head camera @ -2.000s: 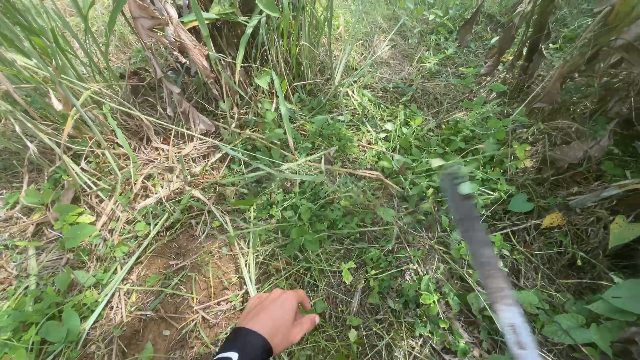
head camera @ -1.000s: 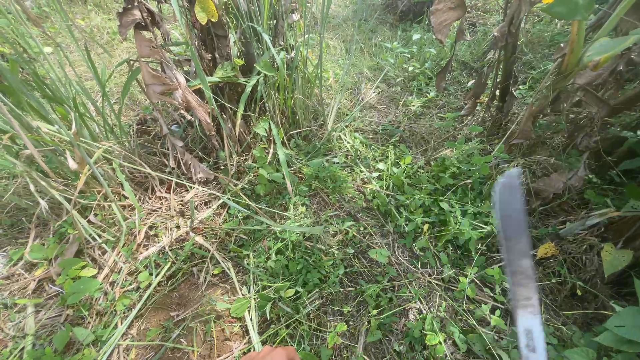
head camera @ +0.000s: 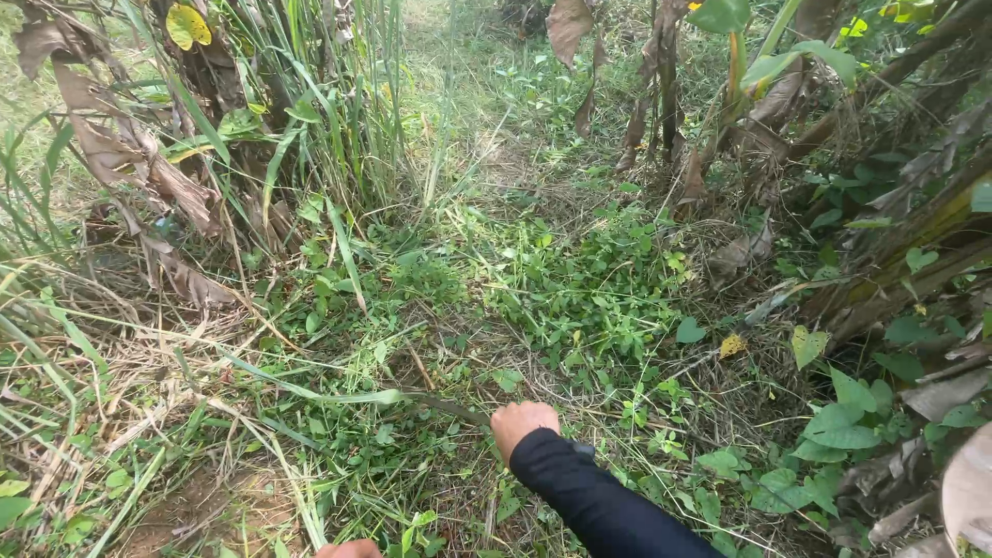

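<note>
My right hand (head camera: 524,426), in a dark long sleeve, is closed around the handle of a machete, low in the middle of the view. The dark blade (head camera: 449,407) points left among low green weeds (head camera: 403,457), close to the ground; its far end is lost in the leaves. A long grass blade (head camera: 310,391) lies across the weeds by it. Only a small part of my left hand (head camera: 349,549) shows at the bottom edge, left of the right hand; its fingers are hidden.
Tall grass (head camera: 372,116) and dried brown leaves (head camera: 139,163) stand at the upper left. Leaning stems (head camera: 922,232) and broad-leaved vines (head camera: 837,426) line the right side. Bare soil (head camera: 225,504) shows at the lower left. A pale rounded object (head camera: 969,488) is at the right edge.
The machete, raised at the right in the earlier frames, is now low among the weeds, pointing left. My right hand and sleeve have come into view. My left hand shows less than two seconds ago.
</note>
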